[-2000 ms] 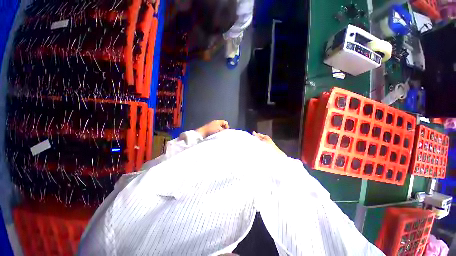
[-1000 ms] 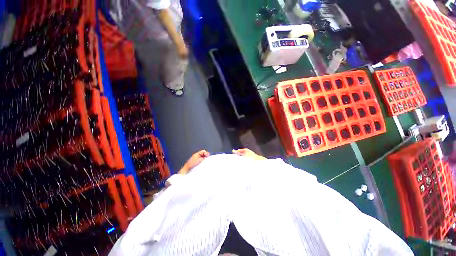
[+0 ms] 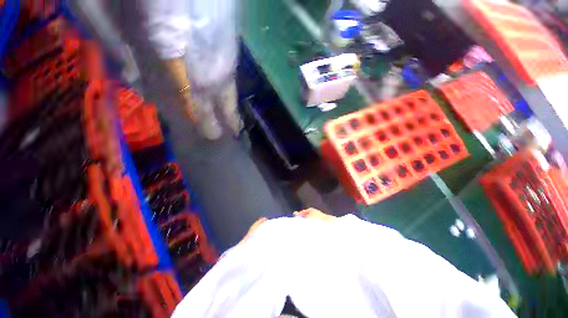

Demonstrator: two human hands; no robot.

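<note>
My left hand [image 3: 256,226] is small and mostly hidden behind my white sleeve, near the middle of the view. My right hand [image 3: 313,215] shows only as a blurred strip above the other sleeve. The fingers of both hands cannot be made out, nor anything in them. The nearest thing on the green bench [image 3: 398,217] is a stack of orange-red trays [image 3: 398,141] with dark units in its square pockets, to the right of my hands.
A white device [image 3: 328,77] stands behind the trays. Small white blocks [image 3: 461,228] lie by the grey divider [image 3: 464,214]. More red trays [image 3: 529,208] stand at the right. A blue rack [image 3: 146,214] with red trays is at the left. A person in white [image 3: 199,56] stands in the aisle.
The view has turned, so bench and trays have shifted left and tilted. The person in the aisle appears nearer. Both hands sit lower in the picture and show less.
</note>
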